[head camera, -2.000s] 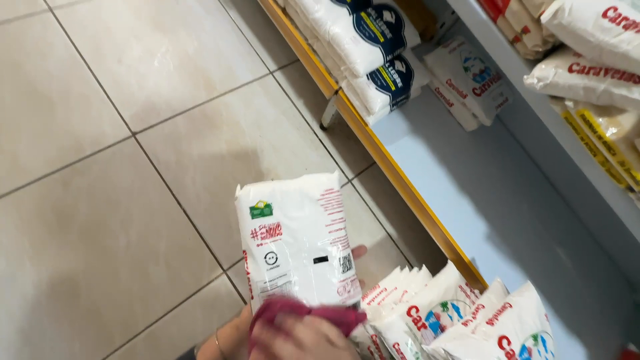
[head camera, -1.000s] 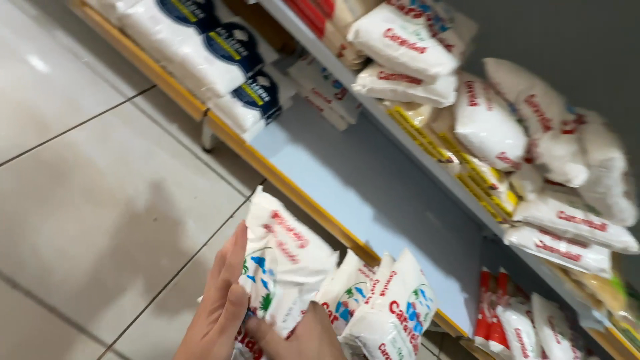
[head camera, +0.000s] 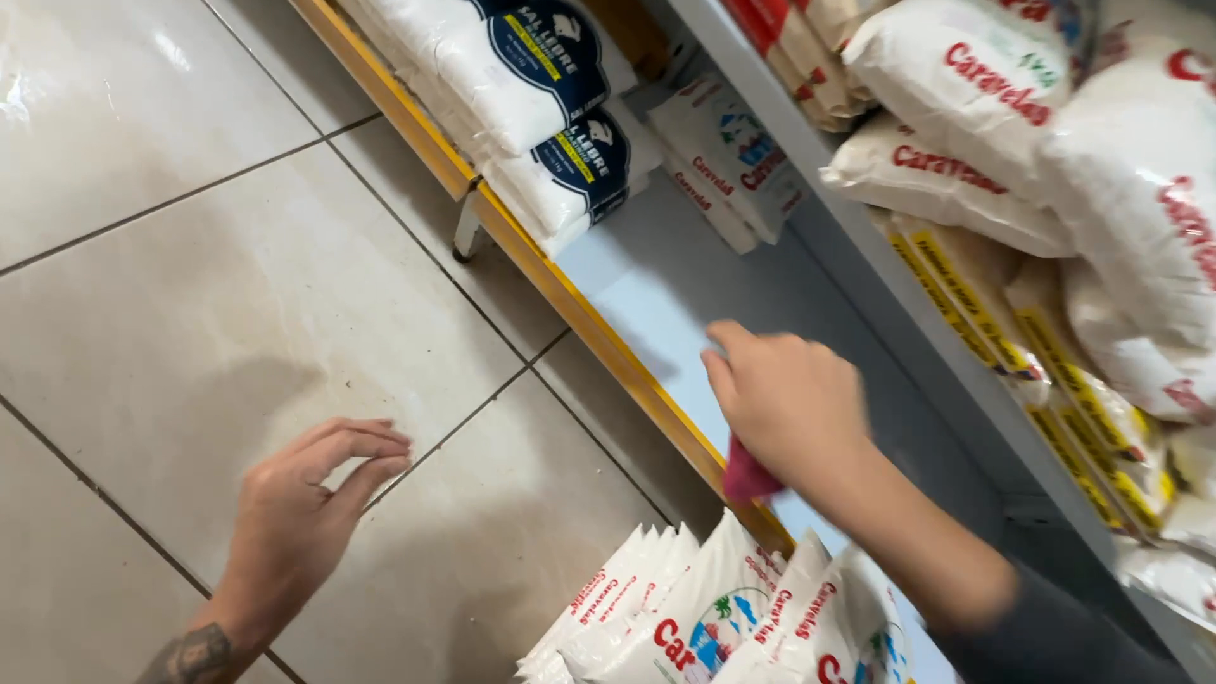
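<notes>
My left hand (head camera: 309, 503) hovers over the floor tiles with nothing in it, its fingers curled and the fingertips close to the thumb. My right hand (head camera: 788, 404) is over the bottom shelf (head camera: 655, 313), closed on a dark pink cloth (head camera: 750, 475) that hangs out below the palm. White Caravelas bags (head camera: 703, 617) stand in a row at the bottom centre, below both hands. Two or so more Caravelas bags (head camera: 731, 161) lie at the back of the bottom shelf.
Stacked Sal Lebre salt bags (head camera: 532, 76) fill the upper end of the bottom shelf. A yellow edge strip (head camera: 608, 347) runs along its front, with a metal leg (head camera: 465, 228) below. The upper shelf (head camera: 912, 313) at right holds heaped Caravelas bags (head camera: 988, 66) and yellow-labelled packets (head camera: 1073, 370).
Both hands were at a white bag; now they are apart and neither holds it. The right hand is over the shelf with the pink cloth, the left over the floor.
</notes>
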